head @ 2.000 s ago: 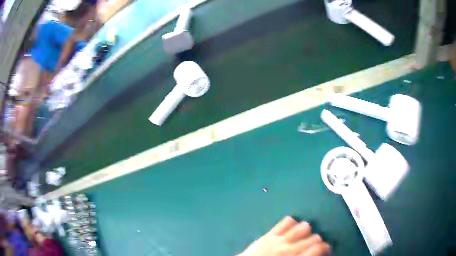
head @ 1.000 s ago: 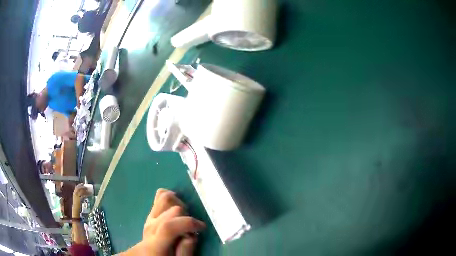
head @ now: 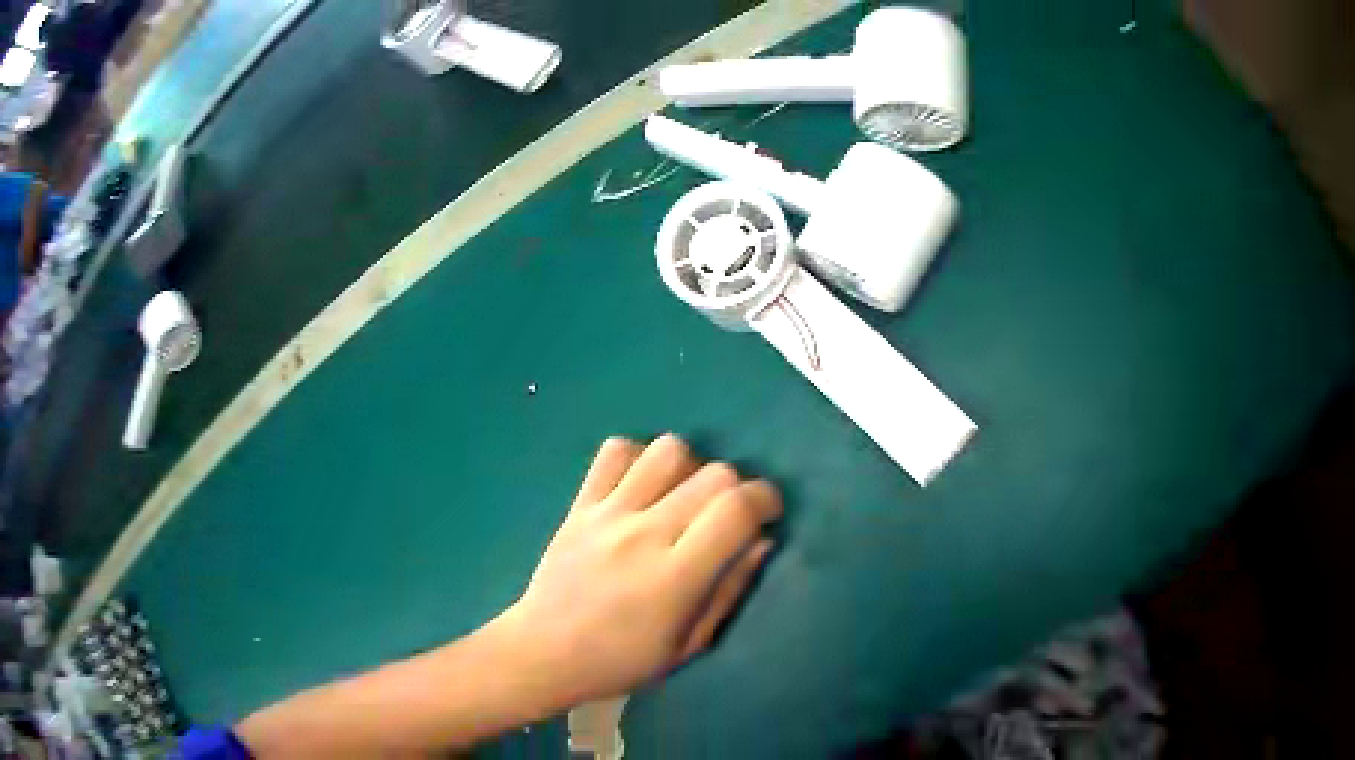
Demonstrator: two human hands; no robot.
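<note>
My left hand [head: 639, 557] rests palm down on the green bench, fingers curled together; its palm side is hidden and nothing shows in it. A fan body [head: 877, 389] lies up and right of my hand, its slotted round head at upper left and red and dark wires at the neck of its handle. A second fan body [head: 889, 223] lies beside that head, its handle pointing upper left. A third fan body [head: 910, 74] lies above them, handle pointing left. My right hand is out of view.
A pale rail [head: 390, 275] curves between bench and conveyor belt [head: 283, 193]. Several fans lie on the belt, one [head: 161, 356] at left. A dense silver-and-green stack [head: 122, 668] is at lower left. A torn beige scrap [head: 598, 728] lies below my wrist.
The view has swung repeatedly, so the fans shift in the picture. My left hand now shows from above, with more forearm in view. The fans keep their places beside each other.
</note>
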